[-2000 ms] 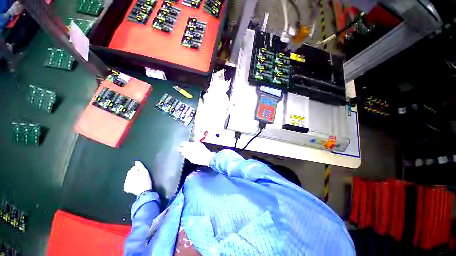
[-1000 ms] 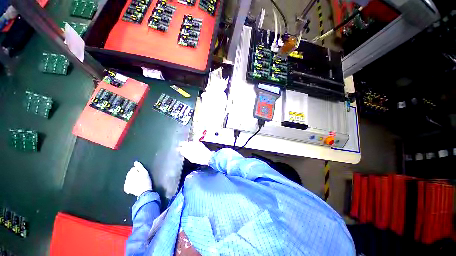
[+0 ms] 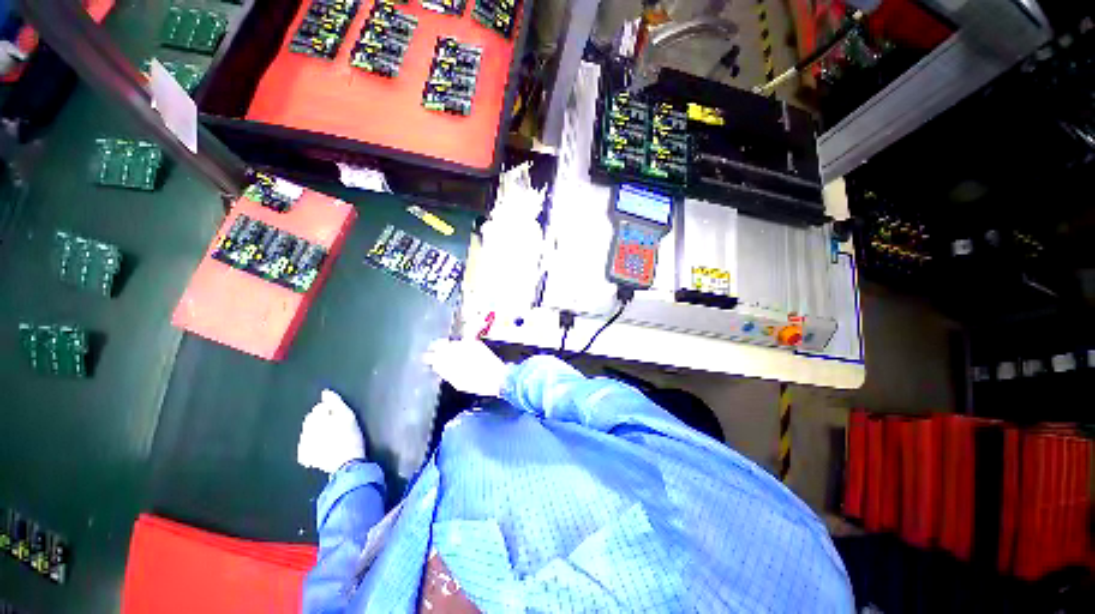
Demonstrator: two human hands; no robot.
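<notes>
My left hand (image 3: 330, 433), in a white glove, rests loosely curled on the green bench mat, with nothing seen in it. My right hand (image 3: 467, 366), also white-gloved, lies at the bench edge near the machine table; its fingers are partly washed out by glare and no object shows in it. A populated panel (image 3: 416, 262) lies on the mat above my right hand. A red pad (image 3: 246, 298) left of it carries a larger populated panel (image 3: 270, 250) and a smaller one. More populated panels (image 3: 645, 138) sit at the left end of the black fixture plate (image 3: 757, 150).
A red-lined black tray (image 3: 348, 168) of panels stands beyond. Green panels (image 3: 88, 263) line the left. Red sheets (image 3: 216, 570) lie at lower left. A teach pendant (image 3: 636, 236) and orange-red knob (image 3: 789, 336) are on the machine. A yellow stick (image 3: 430, 220) lies near the tray.
The amber-brown head above the fixture is out of sight now, and the black plate sits slightly differently. The green panels at left have shifted slightly. Both hands have stayed in place.
</notes>
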